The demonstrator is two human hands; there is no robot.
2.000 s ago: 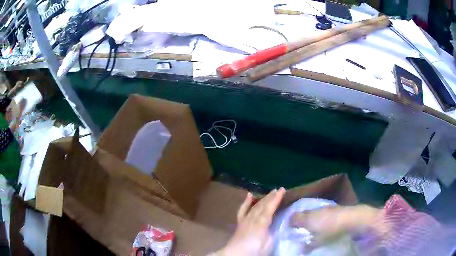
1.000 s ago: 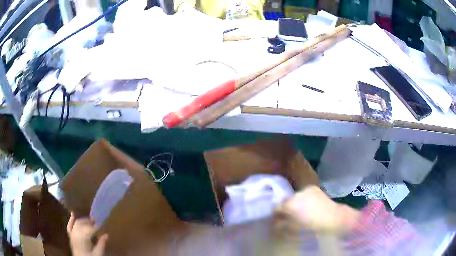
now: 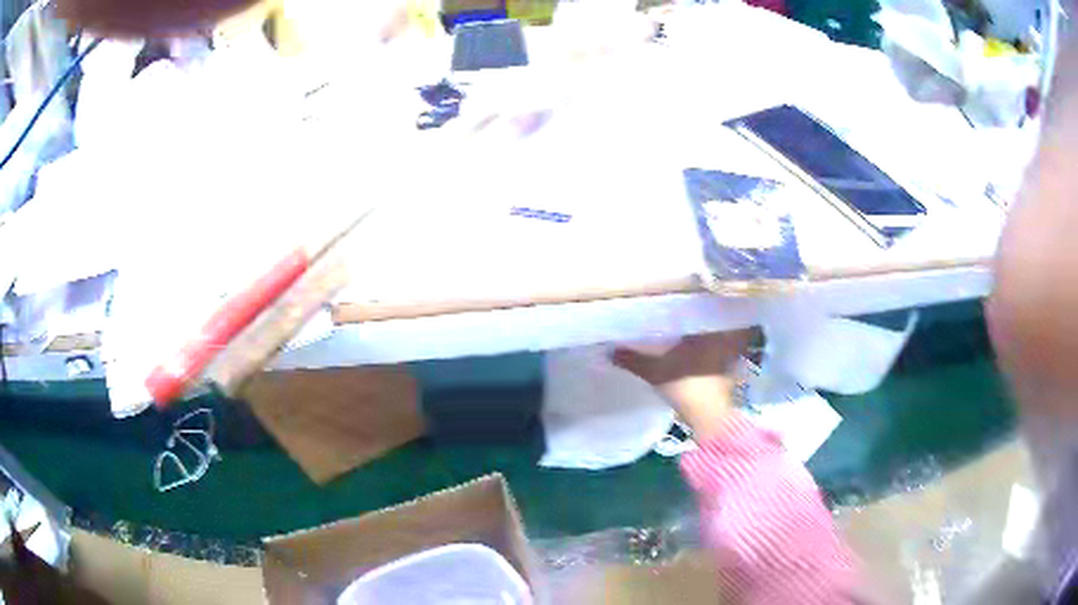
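Note:
My right hand, in a pink sleeve, reaches over the green conveyor into the shade below the white table's edge. It is beside a white sheet and other white papers; I cannot tell whether it grips anything. Large blurred skin-coloured shapes fill the top left corner and the right edge, very close to the camera; my left hand cannot be made out for certain. An open brown carton stands at the bottom, cut off by the frame edge, with a pale lilac rounded unit inside.
The white worktable crosses the view. On it lie red-ended wooden sticks, a black phone or tablet and a dark card. A white cable and a brown cardboard piece lie on the green conveyor.
The view has shifted right. My right hand has left the carton and reached forward to the conveyor. The hand seen by the left carton flap no longer shows there; blurred skin now covers the picture's edges.

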